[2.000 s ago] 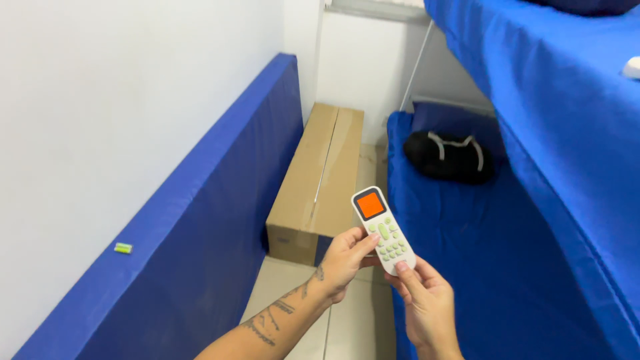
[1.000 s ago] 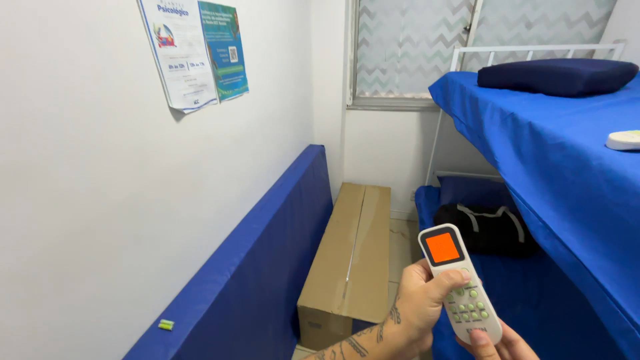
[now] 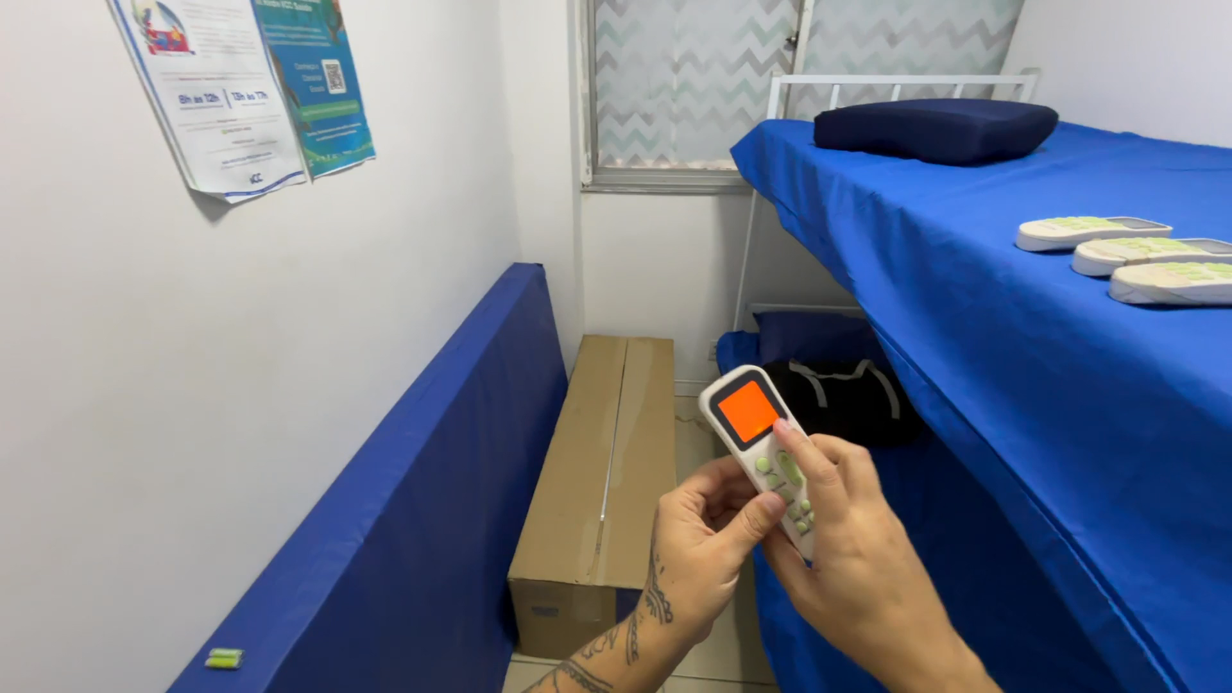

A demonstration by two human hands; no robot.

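Observation:
A white remote control point(image 3: 760, 438) with green buttons and an orange-lit screen is held in front of me, tilted, its screen end up and to the left. My left hand point(image 3: 712, 539) grips its left side, the thumb on the lower buttons. My right hand point(image 3: 852, 539) holds it from the right and below, with a fingertip at the lower right corner of the screen. Several similar remote controls point(image 3: 1126, 255) lie face up on the blue upper bunk at the right. Green batteries point(image 3: 224, 658) lie on the top edge of the blue mattress at the lower left.
The blue mattress point(image 3: 433, 462) stands on edge along the left wall, beside a long taped cardboard box point(image 3: 587, 462). A bunk bed with a blue upper sheet point(image 3: 972, 231) fills the right, a dark pillow point(image 3: 934, 130) on top. A black bag point(image 3: 837, 399) sits on the lower bunk.
My right hand has moved from the remote's bottom end up along its right side to the screen. My left thumb now lies lower on the buttons. The view has tilted up and shifted right.

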